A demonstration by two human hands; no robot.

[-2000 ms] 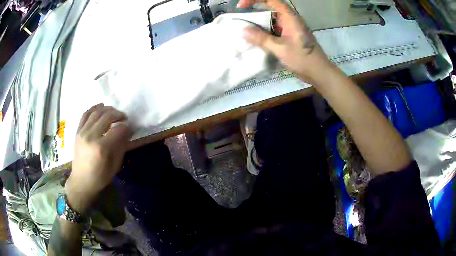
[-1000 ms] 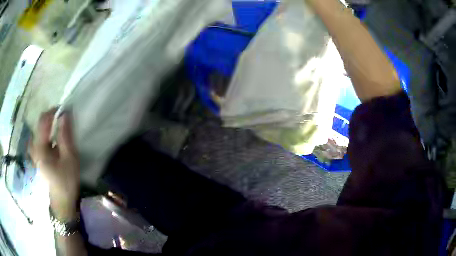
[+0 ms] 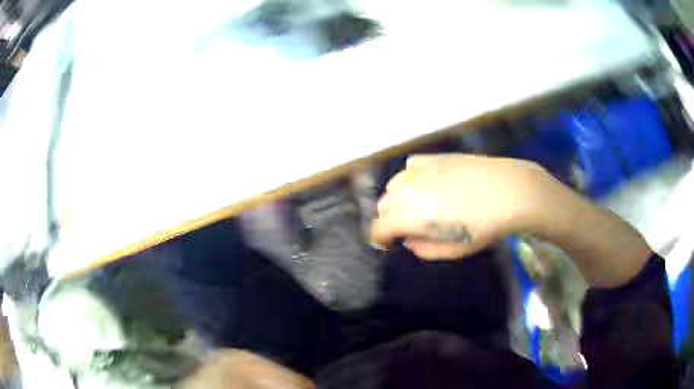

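The frame is blurred and the table is washed out. My right hand (image 3: 449, 201) is over my lap below the table's front edge, fingers curled together, with nothing seen in it. My left hand (image 3: 247, 371) is low at the bottom edge, cut off and blurred, beside grey-green cloth (image 3: 144, 361); its fingers cannot be made out. The white table (image 3: 251, 144) lies in front of both hands. The machine area (image 3: 327, 29) shows only as a dark blur at the top.
A blue crate (image 3: 628, 144) stands at the right with pale cloth (image 3: 656, 209) over it. Scraps (image 3: 559, 292) show lower in it. Pale stacked layers (image 3: 57, 144) lie along the table's left side. The speckled floor (image 3: 335, 273) shows between my legs.
The view has swung from the crate back to the table. My right hand has come back from the crate to my lap. The pale cloth that my left hand held is no longer seen in it.
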